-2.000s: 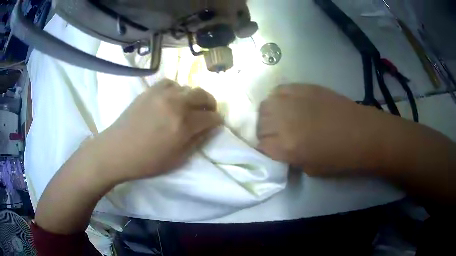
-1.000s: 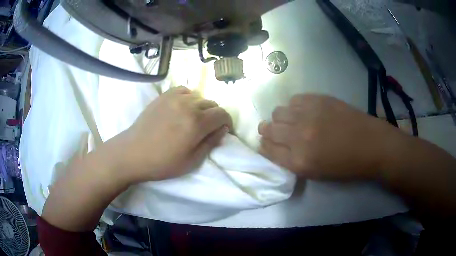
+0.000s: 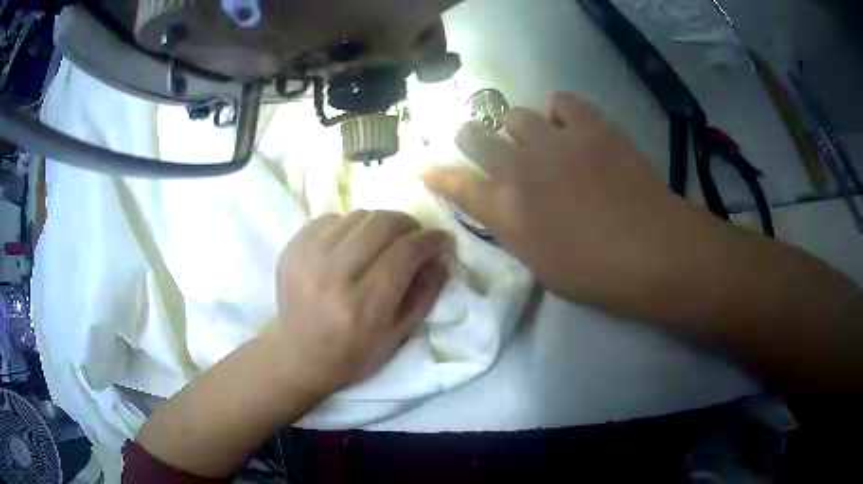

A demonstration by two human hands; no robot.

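The white garment (image 3: 114, 236) covers the left of the table and bunches below the machine. My left hand (image 3: 364, 288) pinches the cloth between thumb and fingers, below the needle area. My right hand (image 3: 568, 198) lies to its right, fingers bent, index finger pointing toward the lamp glare; its fingertips are partly hidden and any grip on cloth is unclear. A small dark curved edge (image 3: 473, 225) shows under the right hand. The ribbed knob (image 3: 370, 136) hangs below the sewing machine head (image 3: 293, 38). The needle area is washed out by glare.
A holed metal disc (image 3: 487, 110) lies beside my right fingers. Black fabric shears (image 3: 653, 71) with a red bit lie at right, beyond them a brown stick (image 3: 790, 118) and a slim silver tool (image 3: 828, 142). A curved bar (image 3: 123, 161) crosses upper left. A fan (image 3: 24, 440) stands lower left.
My right hand has moved up and left, close to the disc. My left hand has moved down, and the bunched cloth has shifted left. The machine appears further left in view.
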